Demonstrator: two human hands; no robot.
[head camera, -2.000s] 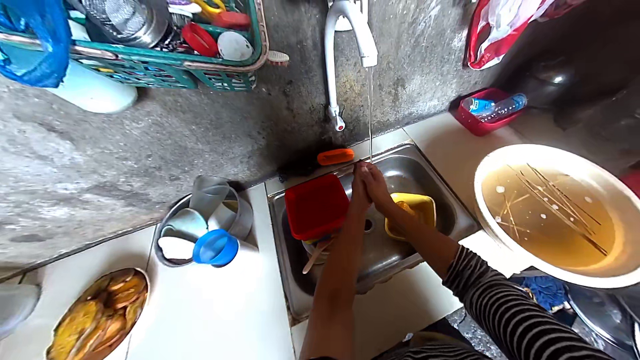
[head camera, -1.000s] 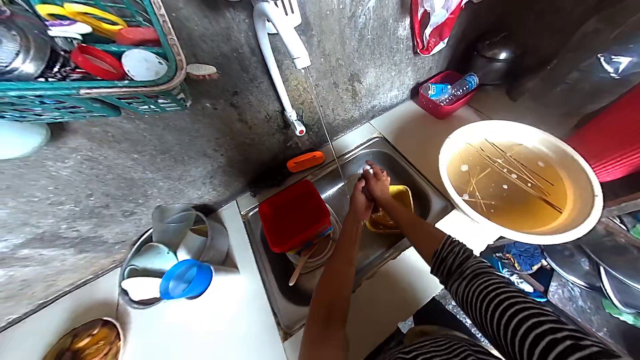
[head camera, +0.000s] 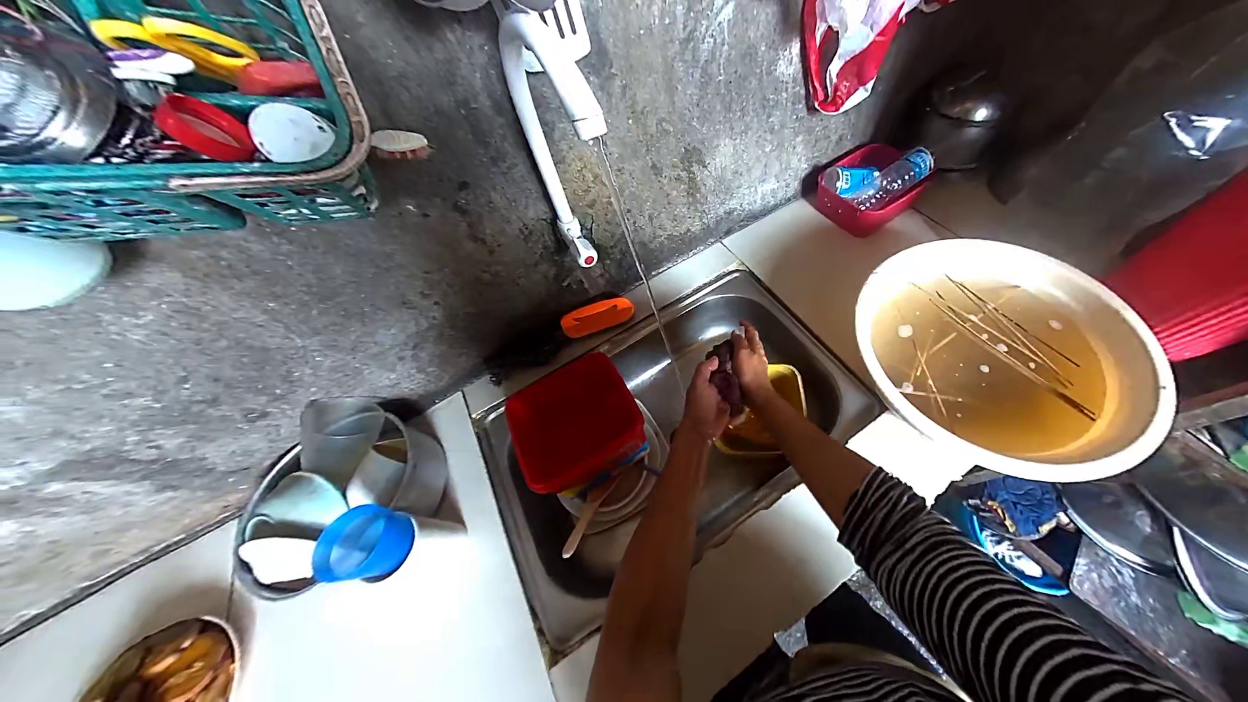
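Observation:
Over the steel sink (head camera: 712, 497), my left hand (head camera: 706, 398) and my right hand (head camera: 751, 363) press a dark, wet, crumpled thing (head camera: 724, 375) between them; it may be a scrubbing pad or cloth. Below my hands, partly hidden by them, lies a yellow plastic container (head camera: 786, 385). A thin stream of water (head camera: 634, 244) runs from the white faucet (head camera: 575, 88), falling just left of my hands. To the left in the sink, a red plastic container (head camera: 575, 421) rests over stacked plates (head camera: 648, 468) and a wooden-handled utensil (head camera: 585, 522).
A large basin of brownish liquid with thin sticks (head camera: 1014, 361) stands right of the sink. On the left counter are a metal basin of cups (head camera: 255, 517) and a bowl of sliced food (head camera: 185, 663). An orange brush (head camera: 597, 317) lies behind the sink; a green basket (head camera: 346, 117) hangs upper left.
My hands have moved apart slightly, and the dark thing now shows between them. The view has shifted to the right.

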